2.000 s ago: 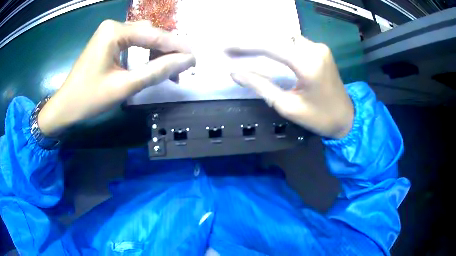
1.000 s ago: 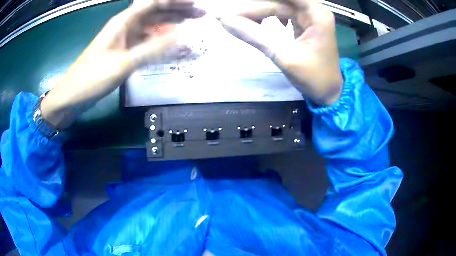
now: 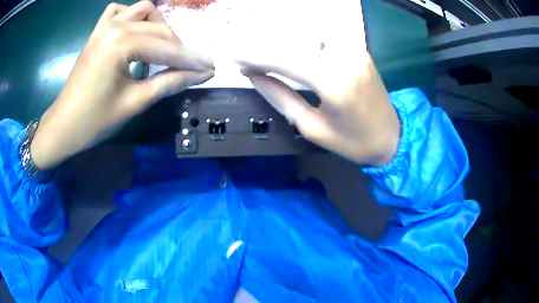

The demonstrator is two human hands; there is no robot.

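Note:
The long black fixture (image 3: 236,145) lies at the near edge of the white-lined tray (image 3: 283,32). Two of its dark nests show; my right hand covers its right part. Copper-coloured small components (image 3: 192,3) are heaped at the tray's upper left, cut off by the picture's top edge. My left hand (image 3: 127,77) is over the tray's left edge, thumb and forefinger tips close together. My right hand (image 3: 331,97) is over the tray's near edge and the fixture, thumb and forefinger tips close together. Glare and blur hide whether either fingertip pair holds a component.
A dark green, glossy bench mat (image 3: 35,65) lies around the tray. A grey rail or ledge (image 3: 490,44) runs at the right. Silver-edged rails cross the top corners. A small dark speck (image 3: 322,45) lies on the tray. Blue smock sleeves are at both sides.
Both hands have come down from the upper tray towards its near edge. My right hand now covers the fixture's right part. Tray and fixture appear higher in the picture.

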